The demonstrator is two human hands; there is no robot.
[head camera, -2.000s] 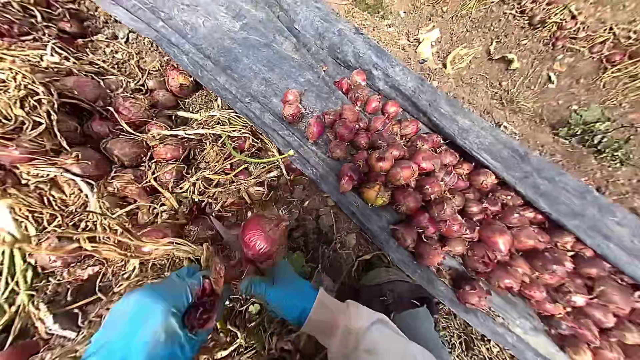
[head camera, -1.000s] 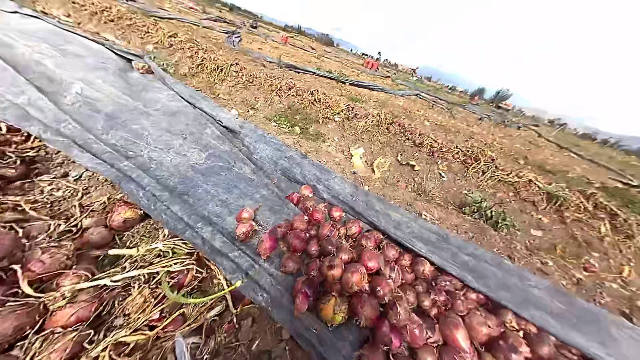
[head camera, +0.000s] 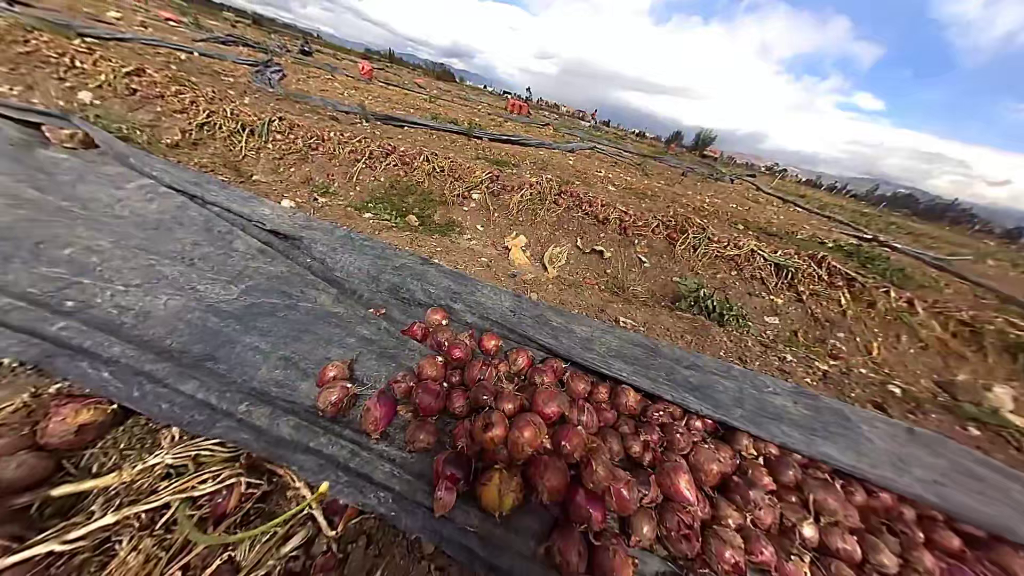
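Note:
Neither my left hand nor my right hand shows in the head view. A long heap of red onions lies on a dark plastic sheet, spreading from the middle to the lower right corner. One yellowish-brown onion sits at the heap's near edge. Two onions rest a little apart at its left end. At the lower left, more onions lie on the soil beside dry onion tops, with one green stalk among them.
A stone lies on the sheet's far left edge. Past the sheet run a row of dried onion plants, a low green weed and a long strip of dark plastic. Red sacks stand in the distance.
The view has swung up from the ground to the field and sky. Both blue-gloved hands, seen with an onion between them two seconds ago, are out of the picture.

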